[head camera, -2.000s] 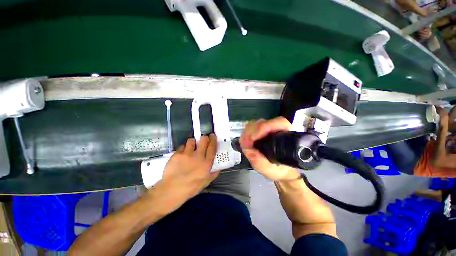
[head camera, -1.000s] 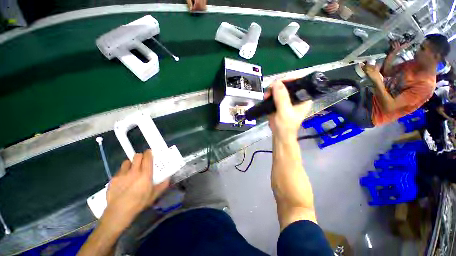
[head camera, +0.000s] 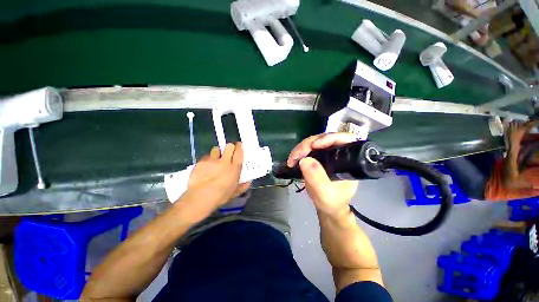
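A white sprayer gun housing (head camera: 255, 163) lies on the dark ledge, its loop handle pointing to the belt. A thin pale rod (head camera: 192, 137) sticks out beside the handle. My left hand (head camera: 216, 174) rests over the barrel and holds it. My right hand (head camera: 324, 171) grips the black electric screwdriver (head camera: 348, 160), which lies nearly level with its front end at the right end of the housing. The bit tip and any screw cannot be made out. The screw feeder (head camera: 361, 100) stands behind my right hand.
Another white unit (head camera: 35, 109) lies at the far left of the ledge. Several white units (head camera: 264, 26) lie on the green belt (head camera: 148, 47). A blue stool (head camera: 50, 253) is at lower left, blue stools (head camera: 481, 259) at lower right. A person in orange (head camera: 514, 171) sits at the right.
A second ago the screwdriver's front end was at the feeder's pickup; it has moved left to the housing's end. My left hand still holds the housing. The view has turned left.
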